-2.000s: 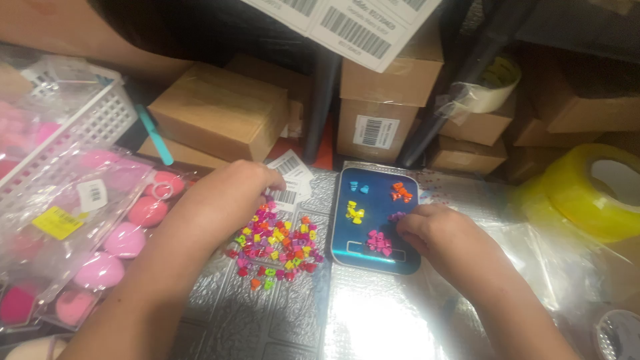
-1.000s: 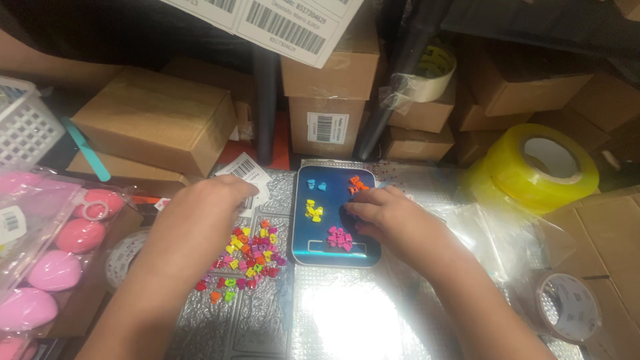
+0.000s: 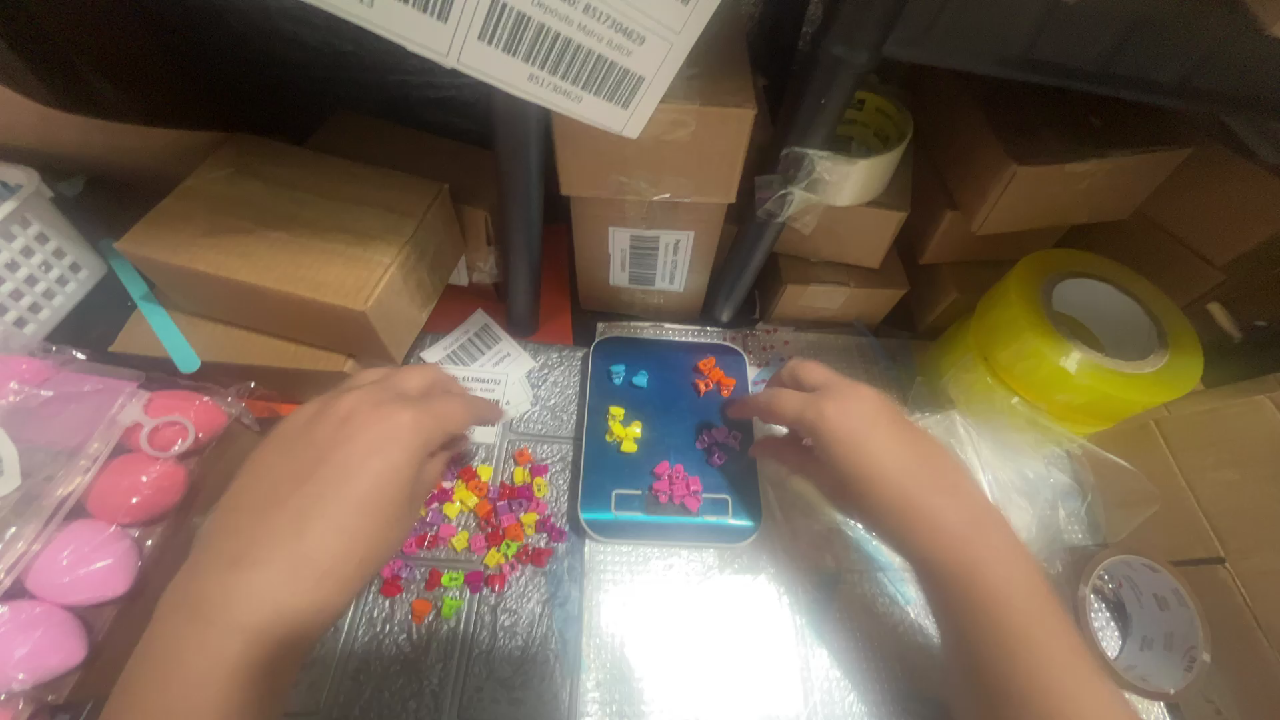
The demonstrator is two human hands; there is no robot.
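Note:
A blue metal tin lid or tray (image 3: pixel 665 400) lies on the silvery surface, bearing separate groups of small plastic pieces: light blue (image 3: pixel 628 376), orange (image 3: pixel 715 377), yellow (image 3: pixel 623 430), purple (image 3: pixel 718 443) and pink (image 3: pixel 677 486). To its left is a loose pile of mixed-colour pieces (image 3: pixel 490 515). Over the pile's upper left edge is my left hand (image 3: pixel 385 450), blurred, its fingertips near the paper labels; whether it holds a piece cannot be told. My right hand (image 3: pixel 835 420) is at the tray's right edge, fingertips near the purple group, with no piece visible in it.
Barcode labels (image 3: pixel 480 350) lie behind the pile. Cardboard boxes (image 3: pixel 290 240) and dark shelf legs (image 3: pixel 520 220) stand behind. Yellow tape rolls (image 3: pixel 1090 335), plastic film and a clear tape roll (image 3: pixel 1145 625) are at right. Packaged pink sponges (image 3: pixel 85 560) and a white basket (image 3: pixel 40 260) are at left.
My right hand has moved off the tray's right side a little, so the purple group shows more fully. The view has shifted right since the oldest frame.

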